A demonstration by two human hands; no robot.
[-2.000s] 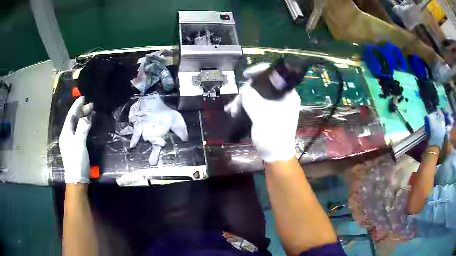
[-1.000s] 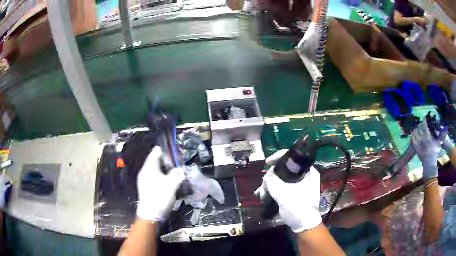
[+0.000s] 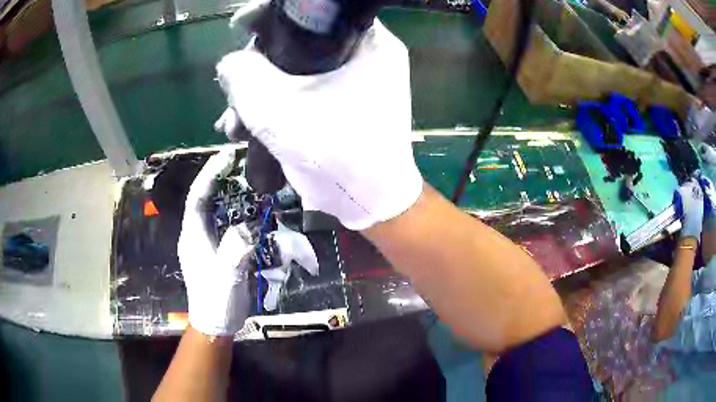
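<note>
My right hand (image 3: pixel 330 126), in a white glove, is shut around the black electric screwdriver (image 3: pixel 302 35) in the upper middle. Its lower end points down over the dark assembly (image 3: pixel 234 206); whether the tip touches cannot be told. My left hand (image 3: pixel 213 259), in a white glove, holds the dark assembly, which has round metallic spots. A thin blue wire (image 3: pixel 261 267) hangs down from it. A crumpled white glove (image 3: pixel 294 253) lies on the black board (image 3: pixel 153 267) behind the assembly. The screw feeder is hidden behind my right hand.
A pale long object (image 3: pixel 298 325) lies at the board's front edge. A cream board (image 3: pixel 82 212) is at left. A black cord (image 3: pixel 494 110) hangs right of centre. At right are a cardboard box (image 3: pixel 573 74), blue looped parts (image 3: pixel 600 124) and a neighbour's gloved hand (image 3: pixel 691 206).
My right hand has raised the screwdriver and moved it left over the assembly. My left hand has moved the assembly lower, towards me. The camera view has shifted.
</note>
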